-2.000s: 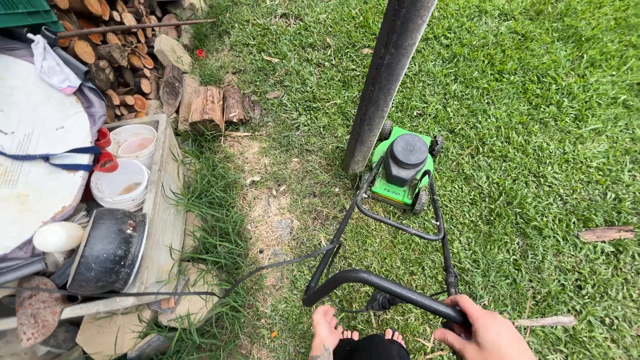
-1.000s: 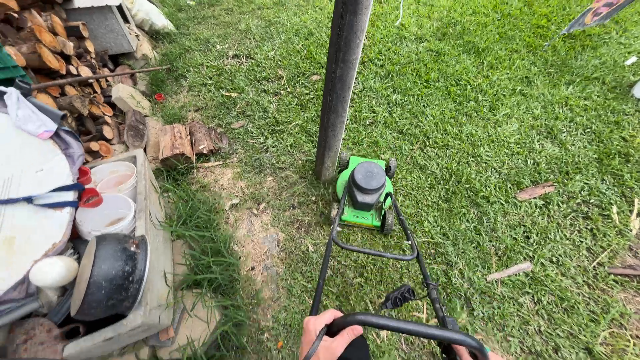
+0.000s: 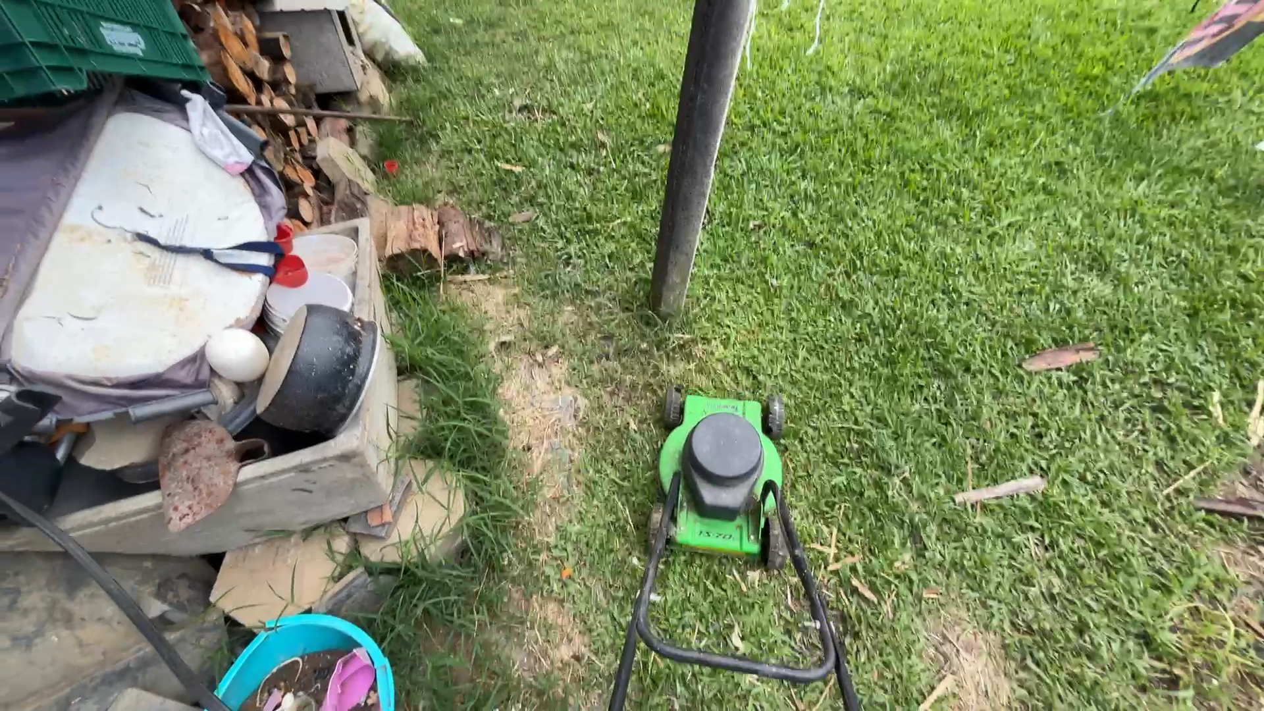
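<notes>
A green electric lawn mower (image 3: 722,474) with a dark motor cover stands on the grass below the middle of the view. Its black tubular handle (image 3: 736,669) runs down past the bottom edge, so the top grip bar is out of sight. Neither of my hands shows, and whether they hold the bar cannot be seen. Beyond the mower, a short stretch of grass away, a grey post (image 3: 691,178) rises from the lawn. A black cable (image 3: 109,591) crosses the lower left corner.
At left, a concrete trough (image 3: 326,484) holds a black pot (image 3: 321,370), white buckets (image 3: 308,294) and a rusty metal piece (image 3: 200,474). A turquoise bucket (image 3: 380,664) stands below it. Cut logs (image 3: 425,235) lie behind. Wood pieces (image 3: 999,490) are scattered on the grass at right.
The mower has moved back from the post, which it stood close beside before. Both hands, seen at the handle bar earlier, have left the view.
</notes>
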